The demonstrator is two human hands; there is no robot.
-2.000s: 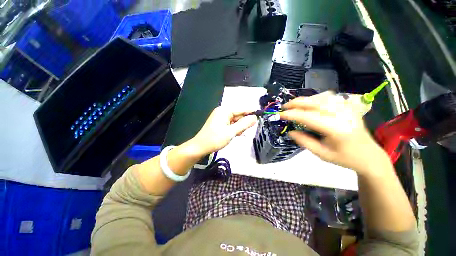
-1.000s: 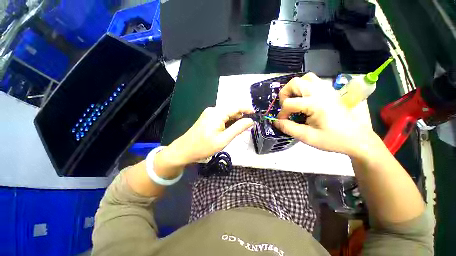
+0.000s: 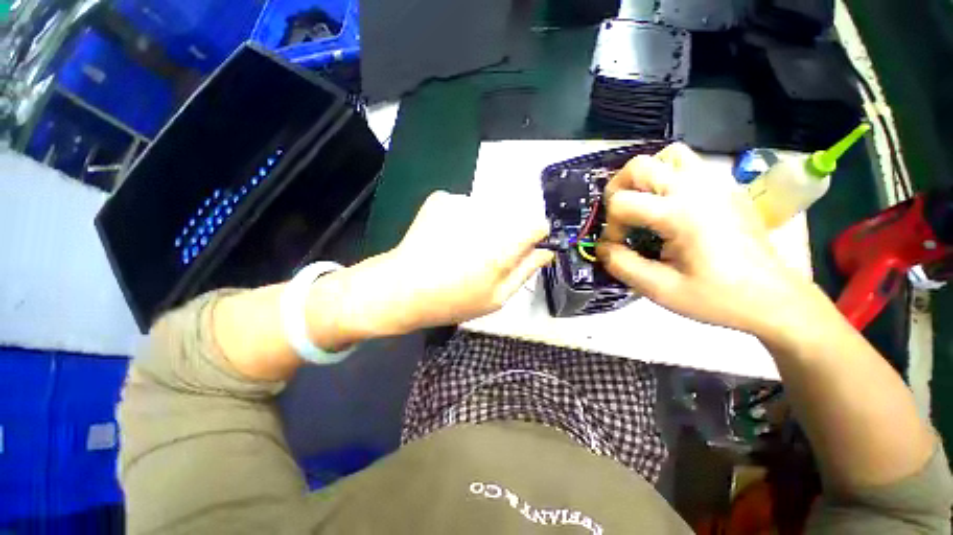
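Observation:
The black power strip body [image 3: 587,297] lies on the white work sheet [image 3: 669,353] with its open end up. Thin red, yellow, green and blue lead wires [image 3: 588,249] show between my hands. My left hand [image 3: 472,256] is at the left of the open end, its fingertips closed on a small dark sleeve or cord end at the wires. My right hand [image 3: 695,242] is over the right side of the body, its thumb and fingers pinched at the lead wires. The fingers hide part of the open end.
A black bin [image 3: 340,186] with blue-topped parts stands at left. Stacked black end covers [image 3: 640,54] and a dark sheet [image 3: 434,47] lie at the far side. A green-nozzled bottle [image 3: 791,188], a small blue roll [image 3: 754,164] and a red heat gun [image 3: 876,251] are at right.
The view has shifted, so the bench things sit further right. My left forearm is raised and flatter, with the wrist turned over. Both hands remain at the wires.

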